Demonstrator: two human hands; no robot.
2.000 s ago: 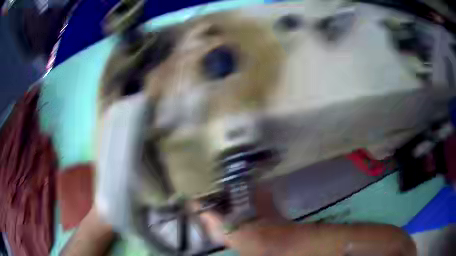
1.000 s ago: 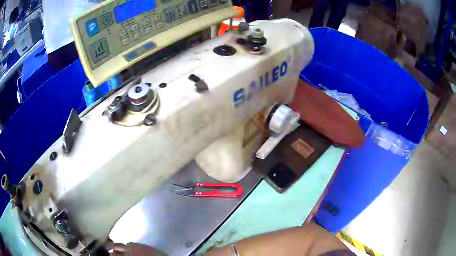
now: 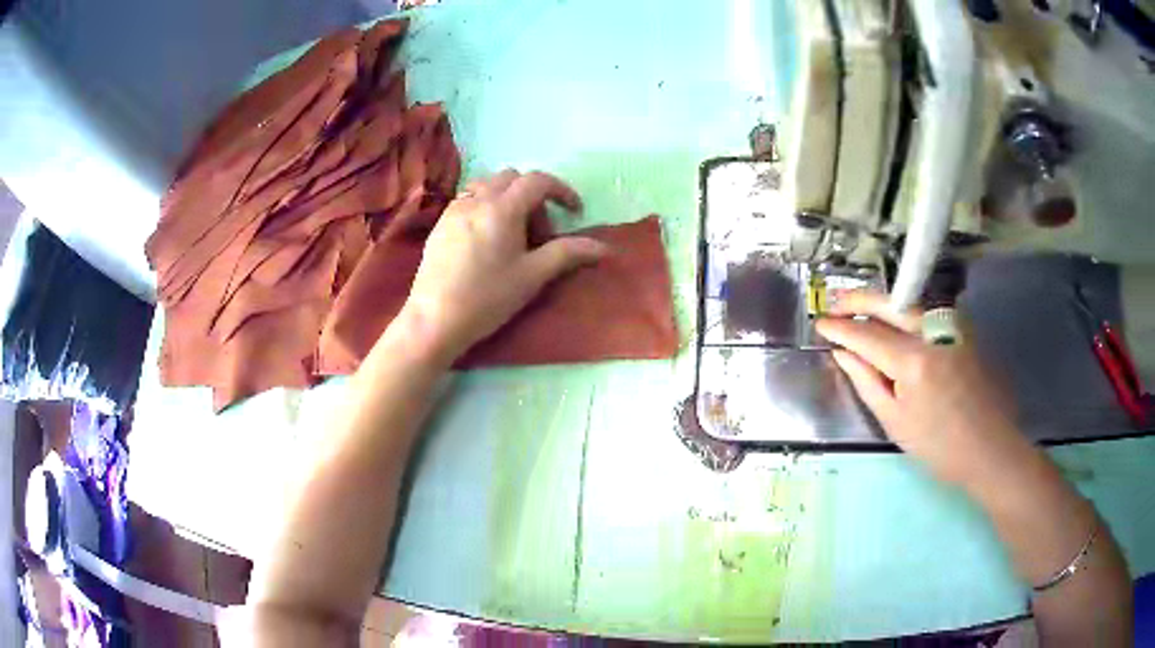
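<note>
A rust-brown fabric piece (image 3: 595,298) lies flat on the table left of the needle plate. My left hand (image 3: 494,260) rests on its left part, fingers apart and pointing right, thumb on the cloth. The fanned stack of cut pieces (image 3: 291,228) lies at my left hand's left and partly under the piece. My right hand (image 3: 906,373) is at the needle area, its fingertips beside the yellow bit (image 3: 817,296) near the presser foot (image 3: 842,253). Whether the fingertips hold anything is too small to tell.
The sewing machine head (image 3: 855,114) with its white curved guard (image 3: 937,152) stands above the shiny needle plate (image 3: 773,392). Red-handled thread snips (image 3: 1117,367) lie on the grey bed at the right. The turquoise table (image 3: 570,506) has a reddish front edge.
The view has swung from the machine's top and right end to the table at left. The fabric stack and my left hand now show, and my right hand shows fully at the needle.
</note>
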